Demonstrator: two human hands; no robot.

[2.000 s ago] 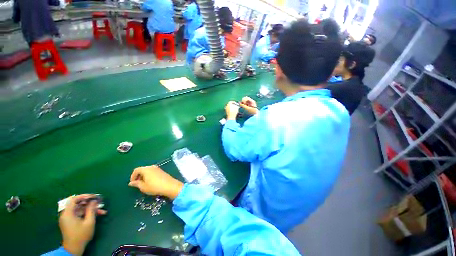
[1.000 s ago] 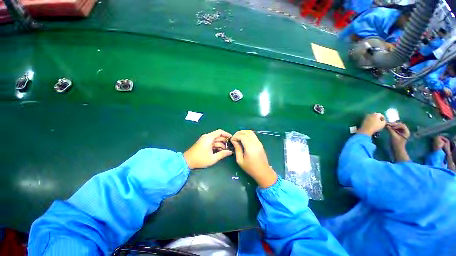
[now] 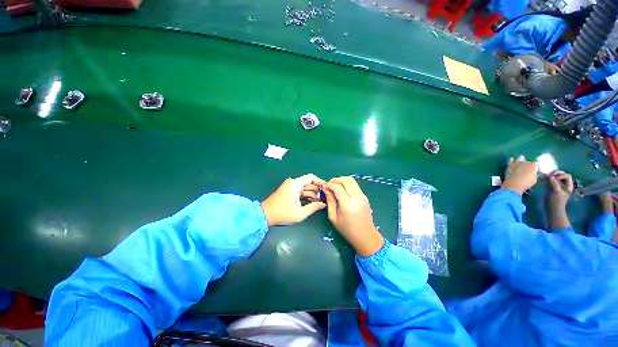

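My left hand [image 3: 293,200] holds a small dark device module [image 3: 313,198] between its fingertips, above the green bench. My right hand [image 3: 349,207] touches the module from the right with its thumb and fingers pinched at its edge. The fingers cover most of the module. Whether a small part is pinched in the right fingertips cannot be told. Tweezers [image 3: 375,179] lie behind the right hand. A small white card [image 3: 276,151] lies behind the left hand. A few tiny parts [image 3: 328,238] lie near the right wrist.
Several modules are spaced along the green belt [image 3: 223,81], one of them behind my hands [image 3: 310,121]. Clear plastic bags [image 3: 420,227] lie beside my right forearm. A person in a blue smock [image 3: 535,251] works at the right. The far ledge holds scattered parts [image 3: 303,15], yellow paper [image 3: 465,74] and a grey hose [image 3: 583,57].
Since the earliest frame, the view has swung round, my hands have come together at the module. Over the last second, they stay together while the nearest belt modules shift slightly left in view.
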